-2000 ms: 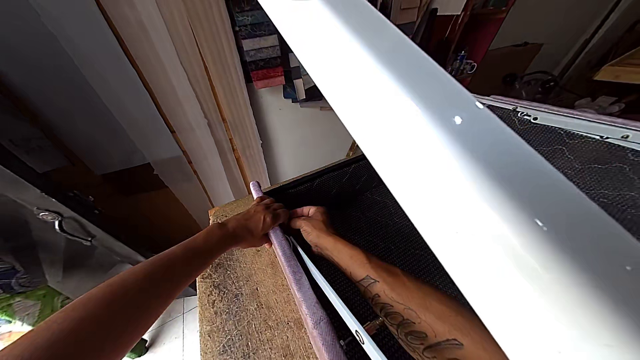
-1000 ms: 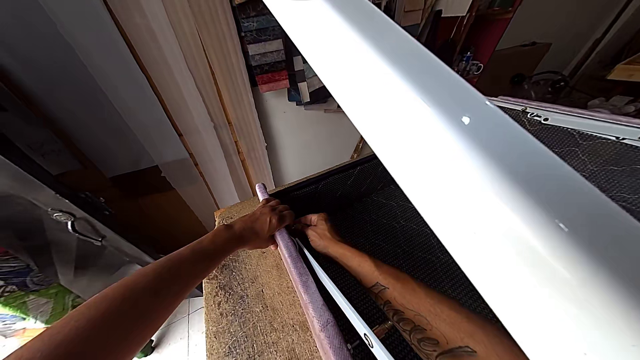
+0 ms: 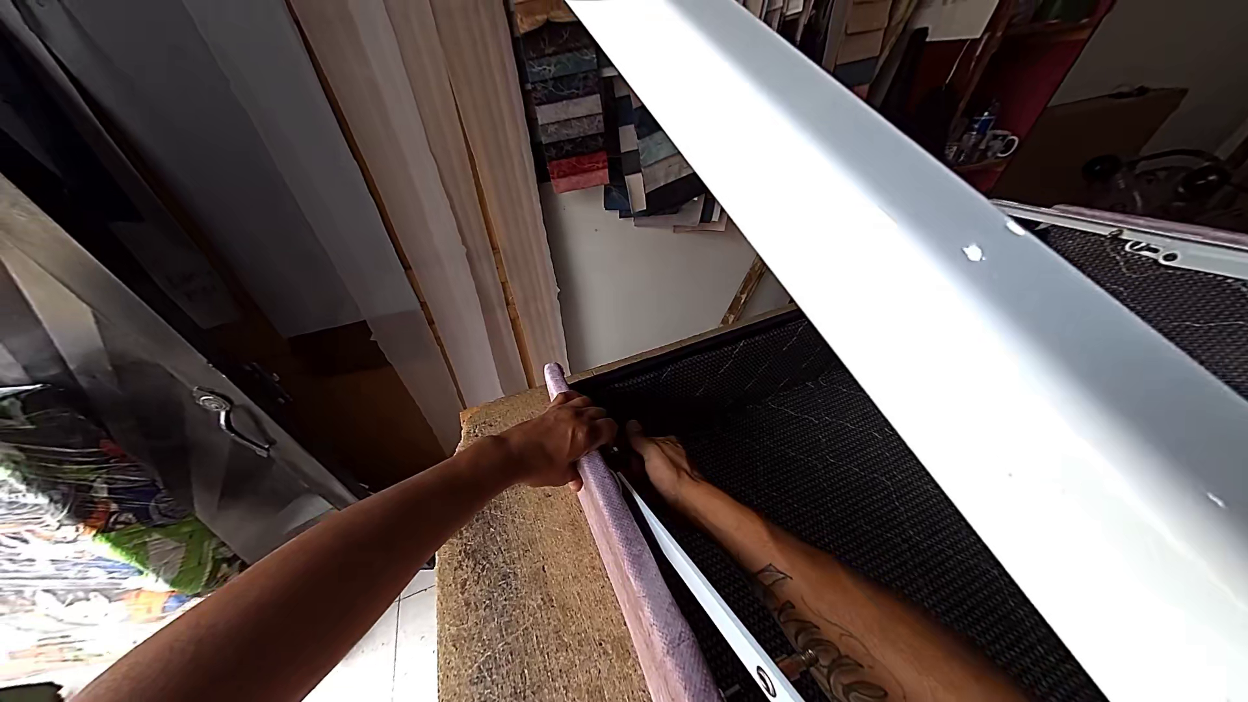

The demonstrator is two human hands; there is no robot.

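My left hand (image 3: 573,441) is closed over a pink fabric-covered rail (image 3: 634,575), near the rail's far end. Just right of it, my right hand (image 3: 659,462) reaches down inside the black patterned fabric lining (image 3: 829,468), close to the far end of a white metal bar (image 3: 697,590); its fingertips are in shadow, so whether it grips anything is hidden. The white bar runs along the inner side of the rail. A round hole shows near the bar's lower end, beside a bolt-like metal part (image 3: 798,665).
A large white glossy beam (image 3: 877,273) crosses diagonally over the right side. A worn particle board (image 3: 517,595) lies under the rail. Fabric swatches (image 3: 570,127) hang beyond. A metal door with a handle (image 3: 229,421) stands left, and another white bar (image 3: 1170,249) lies far right.
My left hand stays on the pink rail. My right hand has shifted slightly away from the left hand.
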